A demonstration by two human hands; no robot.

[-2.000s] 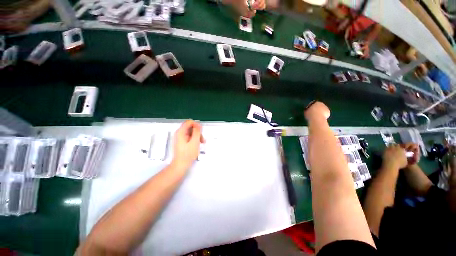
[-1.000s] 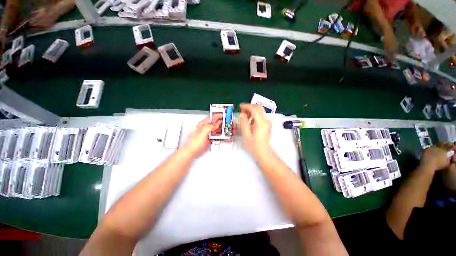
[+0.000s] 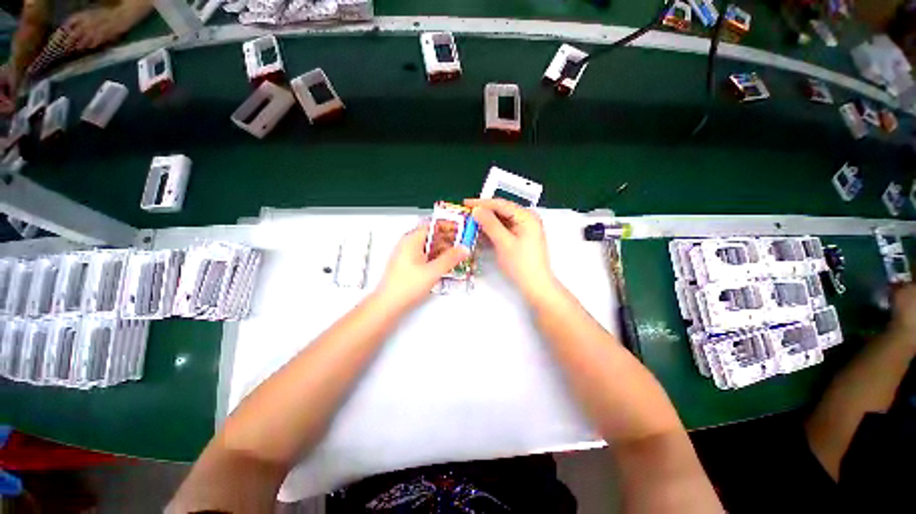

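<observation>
A white device half-assembly (image 3: 442, 233) with a blue part along its right side is held above the far part of the white work mat (image 3: 422, 371). My left hand (image 3: 410, 266) grips its left and lower side; fingers show through its window. My right hand (image 3: 509, 231) has its fingertips at its upper right corner, on or against the blue part. A thin, pale clear rectangle (image 3: 353, 259) lies on the mat to the left, with a small dark speck beside it. A white front housing (image 3: 510, 187) lies just beyond the mat, behind my right hand.
Stacked housings stand left (image 3: 95, 351) and right (image 3: 763, 301) of the mat. A hand tool (image 3: 627, 319) lies at the mat's right edge. White housings (image 3: 167, 184) are spread over the green belt (image 3: 331, 166). A black cable (image 3: 711, 75) hangs over it. Another person's arm (image 3: 869, 387) is at right.
My right hand has come from over the belt to the device, and its fingers now touch the upper corner. My left hand has gone from the mat to holding the device. The view has shifted.
</observation>
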